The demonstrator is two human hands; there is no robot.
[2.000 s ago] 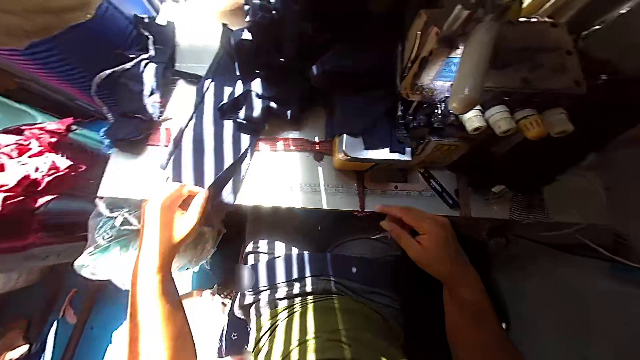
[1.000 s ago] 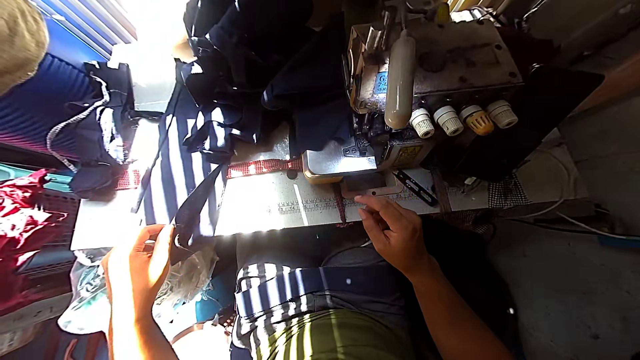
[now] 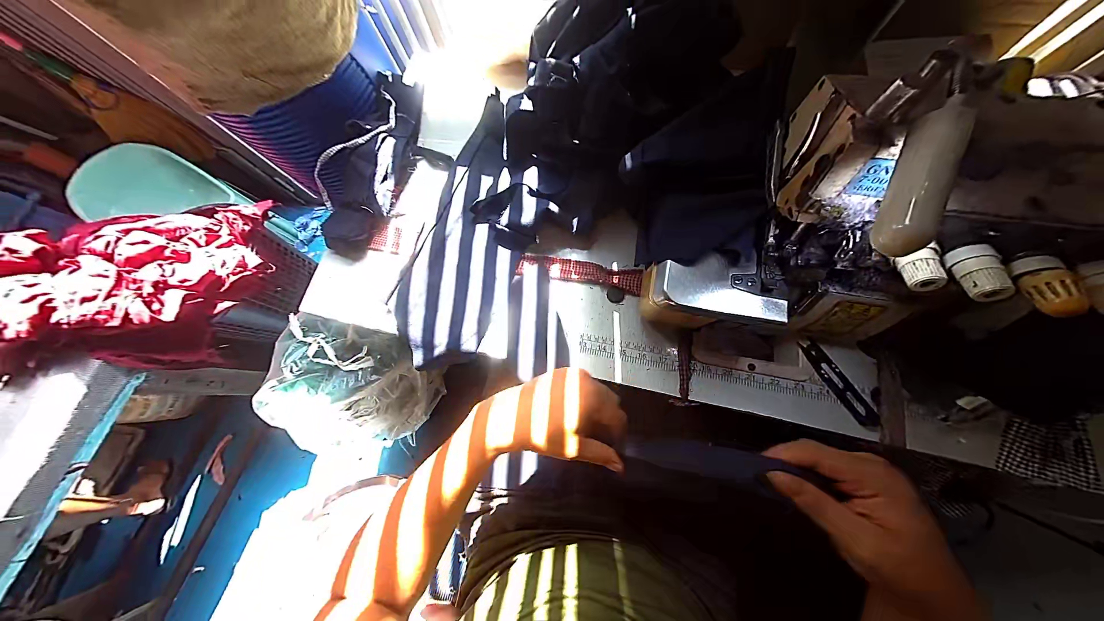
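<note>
My right hand (image 3: 849,492) pinches the edge of a dark navy cloth piece (image 3: 699,459) between thumb and fingers, just in front of the machine table's near edge. Near the other end of that piece is my left hand (image 3: 573,423), its fingers bent downward; shadow hides whether they grip it. Other dark navy cloth (image 3: 496,250) lies across the table to the left, crossed by stripes of sunlight. Behind my right hand stands a sewing machine, apparently an overlock, with a metal plate (image 3: 720,291) and several thread tension knobs (image 3: 979,272).
A printed ruler scale (image 3: 655,355) runs along the table (image 3: 595,323). Red checked cloth (image 3: 586,272) lies beside the machine plate. A stuffed plastic bag (image 3: 345,384) hangs at the table's left end. Red and white cloth (image 3: 129,276) is piled further left. More navy cloth (image 3: 655,112) lies behind.
My left hand has moved from the left end of the table toward my right hand. My right hand has come away from the machine front and now holds navy cloth.
</note>
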